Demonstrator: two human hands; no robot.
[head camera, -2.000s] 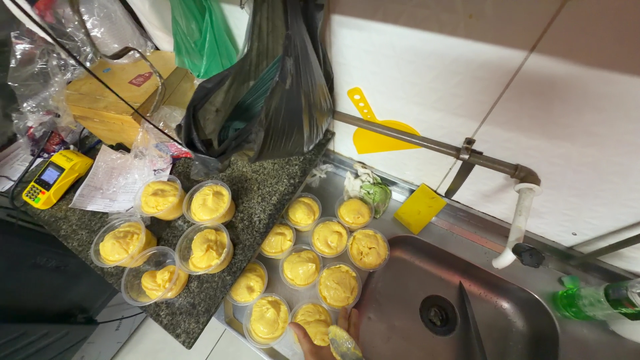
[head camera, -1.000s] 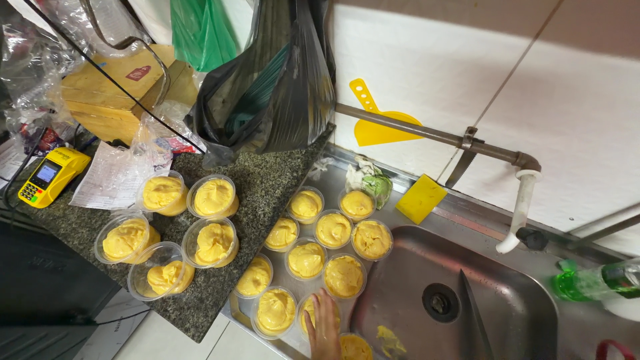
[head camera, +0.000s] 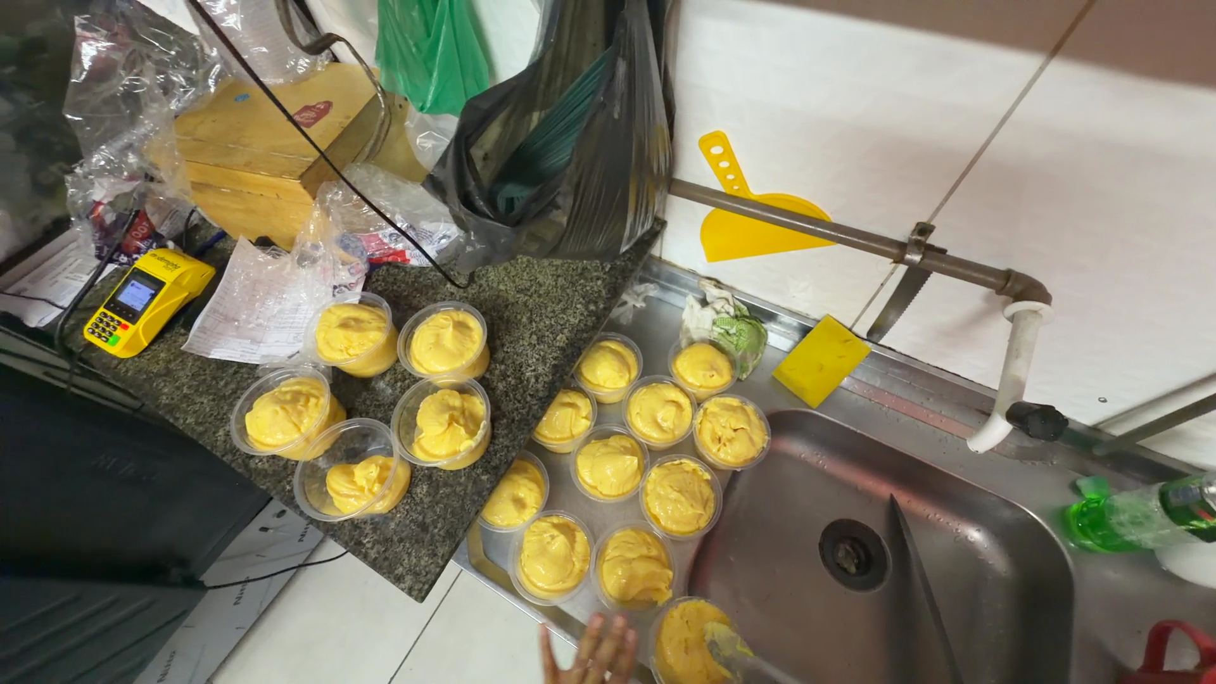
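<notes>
At the bottom edge my left hand (head camera: 591, 654) shows only its spread fingers, beside a clear plastic cup of yellow cream (head camera: 686, 641). A spatula with cream on its blade (head camera: 730, 650) reaches over this cup; its handle leaves the frame. My right hand is out of view. Several filled cups stand close together on the steel sink top, among them one near my fingers (head camera: 635, 567). More cups (head camera: 443, 423) stand on the granite counter; a cup at its front (head camera: 353, 470) holds less cream than those around it.
Right of the cups lies the sink basin (head camera: 798, 570) with a long knife (head camera: 921, 589). Behind are a yellow sponge (head camera: 822, 361), a crumpled cloth (head camera: 736, 332) and a pipe (head camera: 807, 224). A green bottle (head camera: 1111, 518) lies right, a card terminal (head camera: 147, 302) left.
My left hand has drawn back from above a cup to the bottom edge. The spatula, beside the cups over the basin's edge a second ago, is now at the lowest cup.
</notes>
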